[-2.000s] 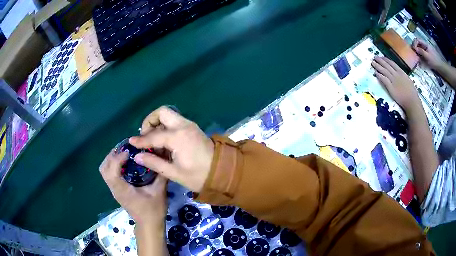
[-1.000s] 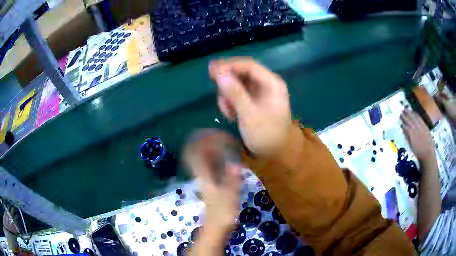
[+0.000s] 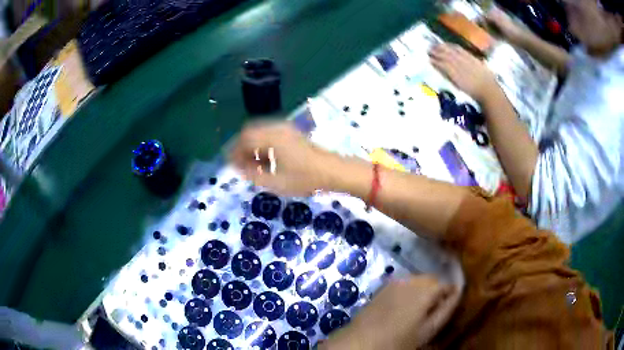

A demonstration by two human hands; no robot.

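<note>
A black cylindrical unit (image 3: 261, 87) stands on the green belt. A second one (image 3: 161, 171), with a blue-lit top, is on the belt further left. Clear film (image 3: 154, 290) carries rows of large black discs (image 3: 269, 305) and many small round dots. My right hand (image 3: 277, 157), in an orange-brown sleeve, is blurred above the film's back edge, fingers curled; whether it holds anything is unclear. My left hand (image 3: 404, 311) is blurred at the lower right by the curled edge of the film; its grip cannot be made out.
A black parts tray (image 3: 137, 41) lies across the belt. At right, another worker's hand (image 3: 462, 68) rests near an orange-brown block (image 3: 466, 32). Black rings (image 3: 460, 113) are piled by that arm. A dark phone-like rectangle (image 3: 102, 335) is at the lower left.
My hands have moved apart: the right is over the film, the left has swung to the lower right. A second unit now shows standing on the belt. The view has shifted down over the film.
</note>
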